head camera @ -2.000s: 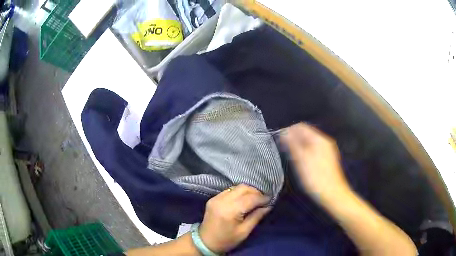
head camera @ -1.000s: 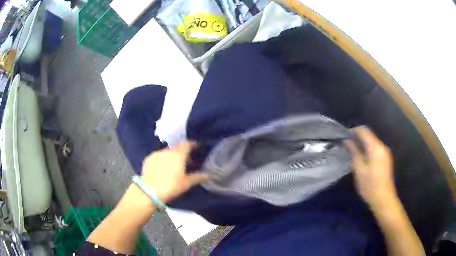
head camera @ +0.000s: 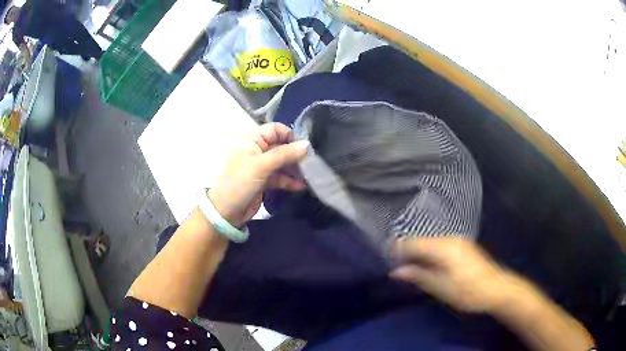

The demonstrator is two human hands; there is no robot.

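Observation:
A dark navy garment lies over my lap. Its round opening is spread and shows a grey striped inside. My left hand, with a pale green bangle on the wrist, pinches the left edge of the opening between thumb and fingers. My right hand is blurred and holds the near, lower edge of the opening. The fingertips of my right hand are hard to make out.
A white table with a wooden edge curves along the right. White boards lie on the left. A clear bag with a yellow patch sits in a pale tub at the top. A green crate stands on the floor at upper left.
The opening has turned and now gapes up and to the right. My left hand has moved up with its edge. My right hand has moved down and left to the near edge.

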